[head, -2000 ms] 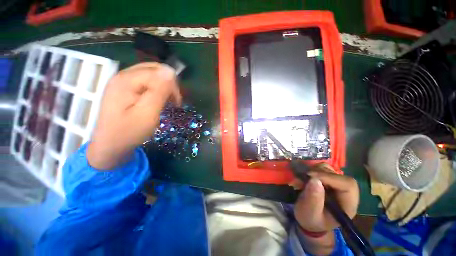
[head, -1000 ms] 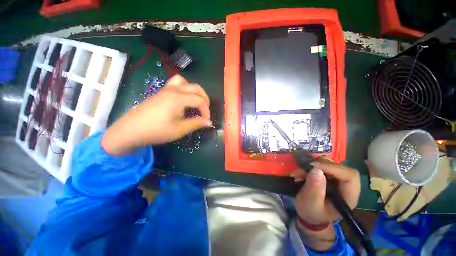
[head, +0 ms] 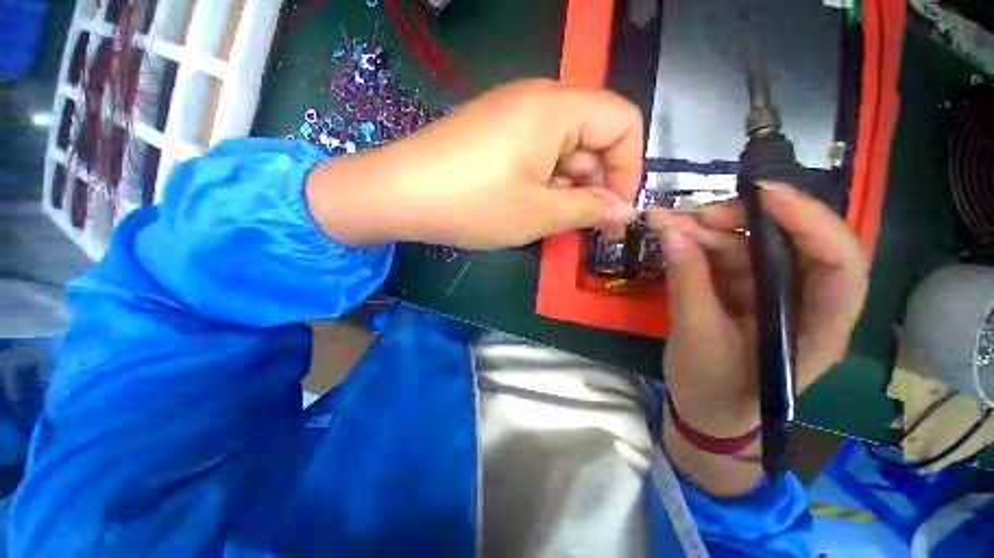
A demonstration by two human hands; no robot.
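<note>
The open tablet lies in its orange-red foam frame. My left hand is over the frame's left side, thumb and finger pinched together at the circuit board; something tiny seems to be between them, too small to name. My right hand holds the black soldering iron upright along its fingers, tip pointing away over the grey panel. The right thumb and a fingertip meet close to my left fingertips. The pile of small wired parts lies left of the frame.
A white foam tray with red-wired parts is at the far left. Red wires lie behind the pile. The fan, white cup and cardboard are at the right edge.
My left hand has moved right from the pile to the board. My right hand has lifted the iron's tip off the board and turned it away. The view has shifted closer.
</note>
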